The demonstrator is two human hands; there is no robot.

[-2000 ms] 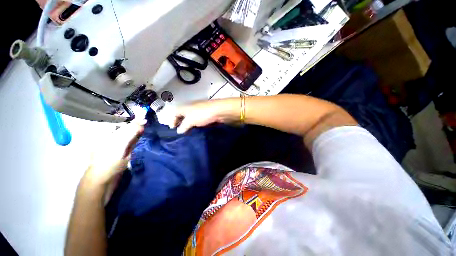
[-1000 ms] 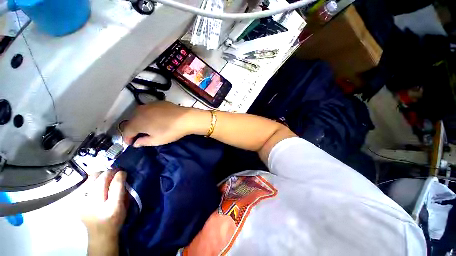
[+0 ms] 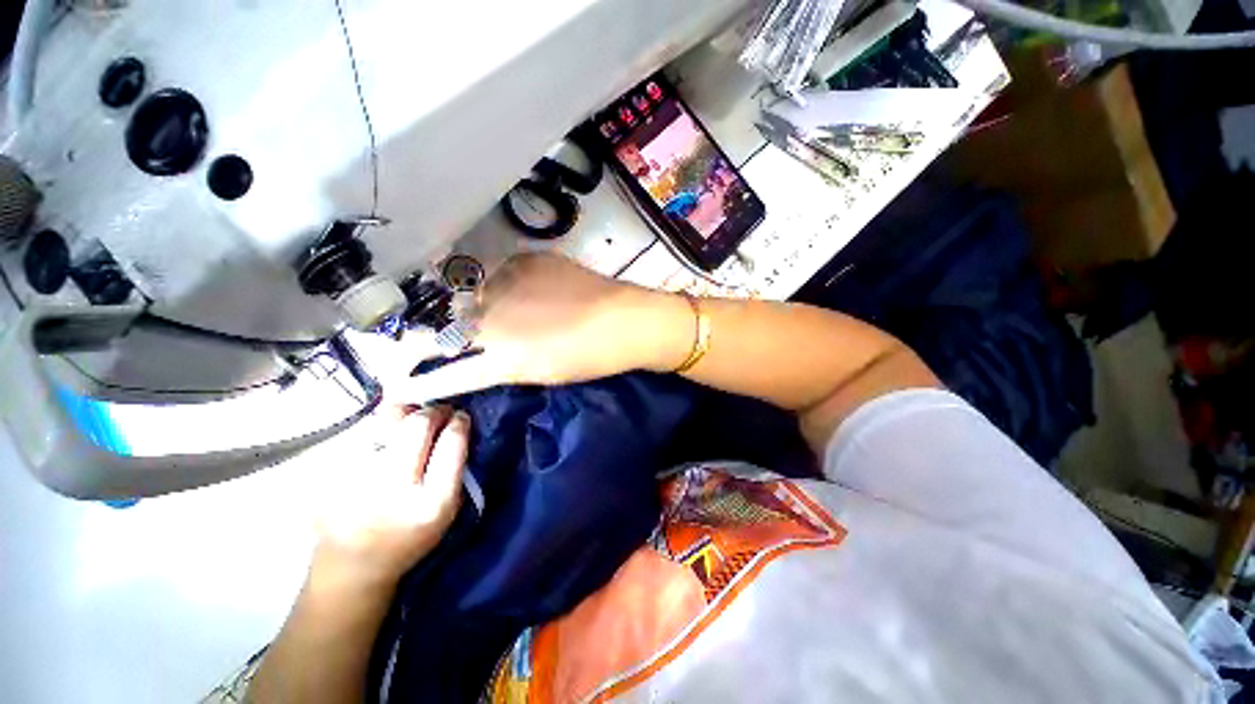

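The navy garment piece (image 3: 564,475) lies bunched from the needle area down to my lap, with a thin pale line near my left hand. The white sewing machine (image 3: 454,103) stands above it; its presser foot area is overexposed. My left hand (image 3: 392,481) presses on the cloth edge below the needle area, fingers bent, the fingertips partly washed out by glare. My right hand (image 3: 551,323) lies on the cloth just right of the presser foot, its fingers reaching to the cloth edge. Both hands hold the cloth at the machine.
Black shears (image 3: 551,193) lie behind my right hand, beside a lit smartphone (image 3: 688,172). Small metal tools (image 3: 840,142) and white paper slips (image 3: 796,41) are at the table's far right. More dark cloth (image 3: 963,303) hangs beyond my right arm, near a brown cardboard box (image 3: 1087,165).
The camera view has shifted. My right hand has flattened forward beside the presser foot, where it was curled a second ago. My left hand stays on the cloth edge.
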